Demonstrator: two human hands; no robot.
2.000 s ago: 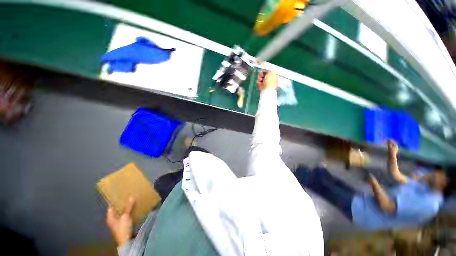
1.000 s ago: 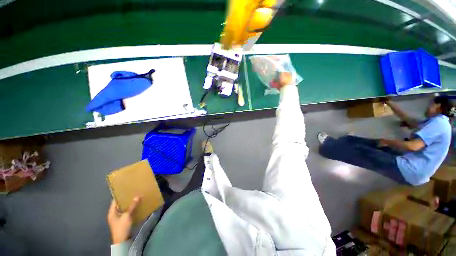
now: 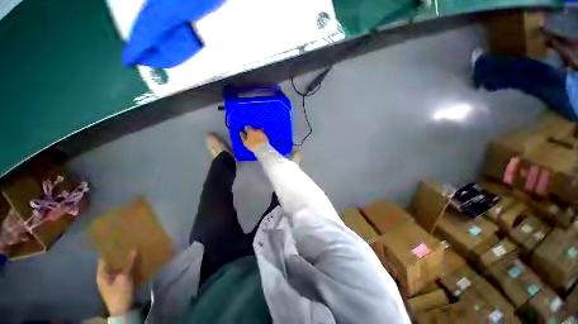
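A blue plastic stool (image 3: 269, 117) stands on the floor at the bench edge, between my feet and the bench. My right hand (image 3: 255, 137) is at the stool's seat, over its near half; whether its fingers grip the seat cannot be told. My left hand (image 3: 116, 288) holds a flat tan cardboard pad (image 3: 134, 237) at the lower left, gripped at its near edge, thumb on top.
A white work board (image 3: 256, 38) with a blue cloth (image 3: 166, 38) lies on the green bench (image 3: 51, 69). A black cord (image 3: 307, 95) hangs beside the stool. Stacked cartons (image 3: 405, 243) fill the lower right. An open carton (image 3: 38, 231) stands left. A person's leg (image 3: 516, 79) shows upper right.
My right hand has left the clear bag on the bench and moved down to the stool. The view has shifted down; the feeder is out of view. My left hand still holds the pad.
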